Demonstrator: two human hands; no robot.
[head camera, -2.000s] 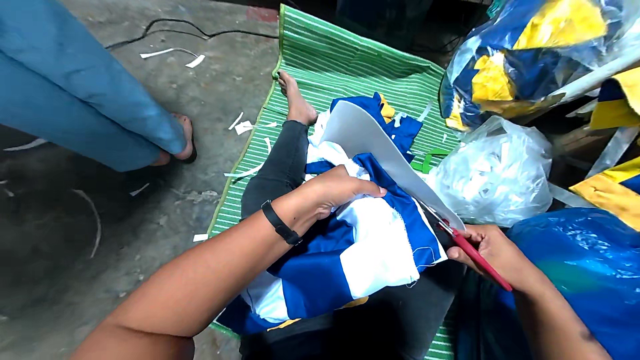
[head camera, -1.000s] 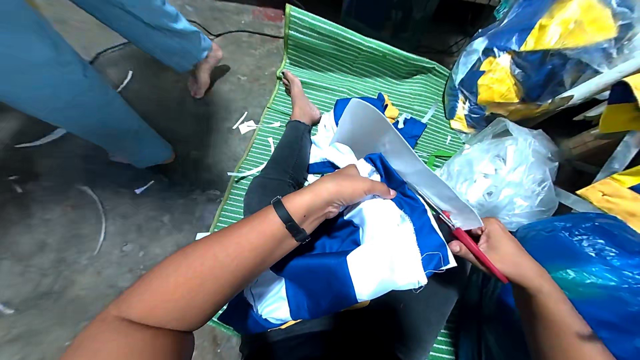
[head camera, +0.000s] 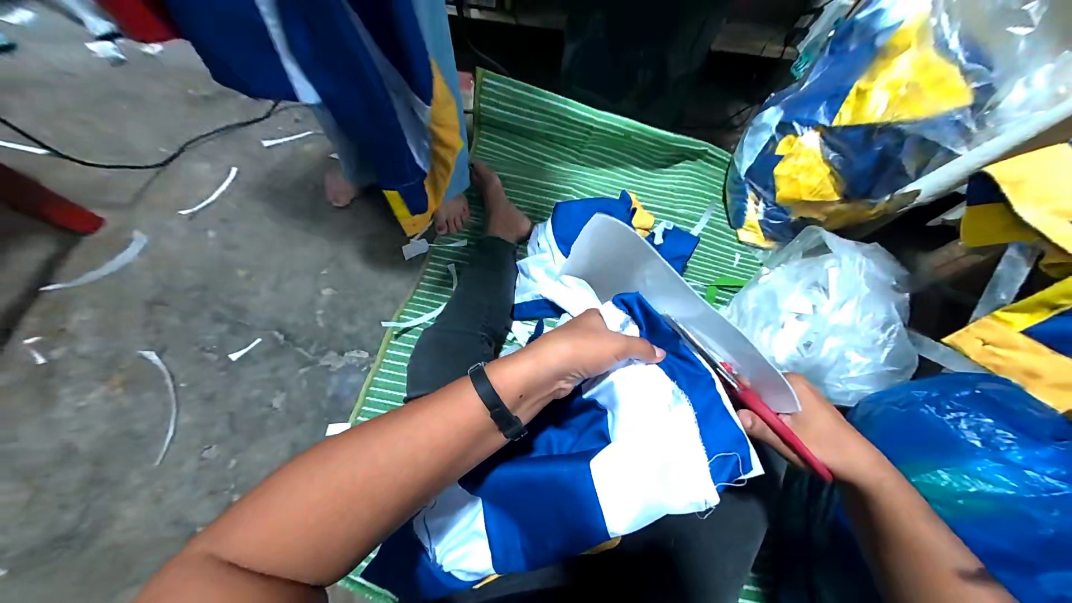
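Observation:
My left hand (head camera: 599, 347) grips the blue and white fabric (head camera: 645, 427) that lies bunched over my lap, thumb on top near a blue band. My right hand (head camera: 796, 427) is closed around the red handles of a pair of scissors (head camera: 766, 410). Its metal blades lie along the edge of the blue band and a stiff white sheet (head camera: 678, 301). That sheet curves up from the fabric's right edge. Loose threads hang at the fabric's lower corner. Whether the blades are apart is hard to tell.
A green striped mat (head camera: 569, 151) lies beneath me. At right are a clear bag of white scraps (head camera: 825, 314), a blue plastic bag (head camera: 971, 477) and a bag of blue and yellow fabric (head camera: 863, 117). A person holding blue, white and yellow cloth (head camera: 368, 92) stands upper left. White strips litter the floor.
The person at upper left has moved, and a blue, white and yellow cloth now hangs there. The scissors have moved up slightly along the fabric edge. My left hand keeps its hold.

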